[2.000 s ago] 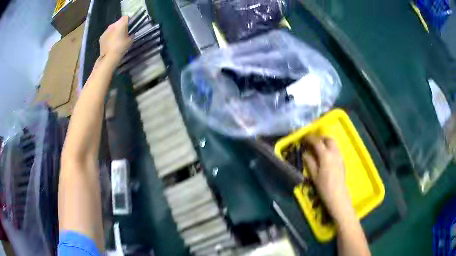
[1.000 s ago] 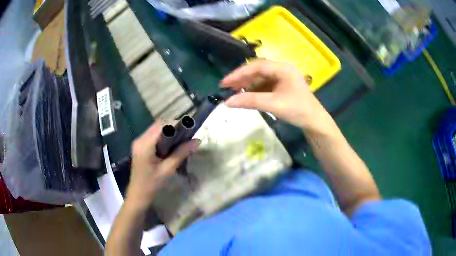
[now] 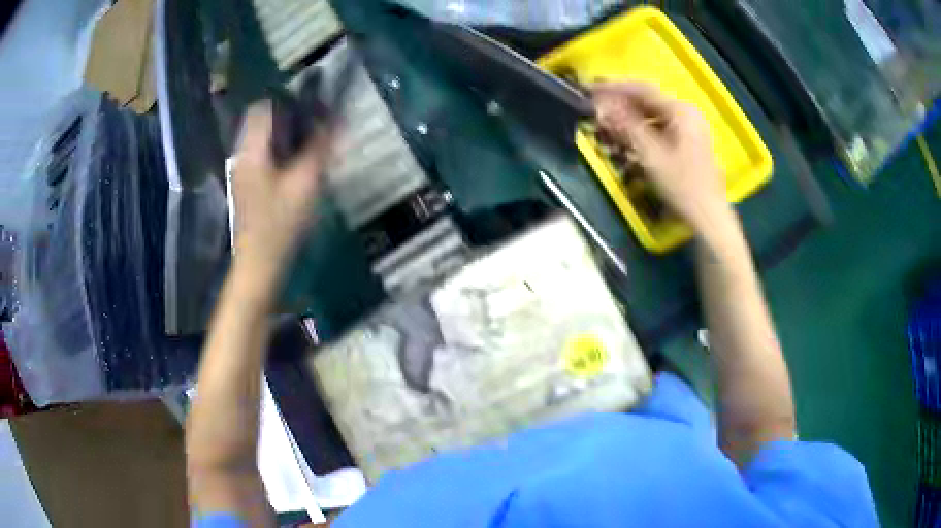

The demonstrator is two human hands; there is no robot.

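My left hand [image 3: 279, 170] is blurred, above the left edge of the slat conveyor [image 3: 377, 155]. Dark shapes that look like tubes [image 3: 299, 124] are at its fingers; their number is not clear. My right hand [image 3: 660, 139] is over the left part of the yellow tray [image 3: 712, 98], fingers bent down at its left rim. Small black rings [image 3: 642, 191] lie in the tray beside and below the fingers. Whether the fingertips hold a ring cannot be seen.
The worn off-white machine cover [image 3: 495, 340] with a round yellow sticker is in front of my body. A clear bag of dark tubes [image 3: 98, 248] stands at left beside a dark side guard [image 3: 191, 206]. A thin silvery rod [image 3: 583, 222] lies between conveyor and tray. Blue crates [image 3: 929, 351] are far right.
My left hand has moved from the cover up over the conveyor, and the tubes are no longer upright above the cover. My right hand has left the tube ends for the yellow tray.
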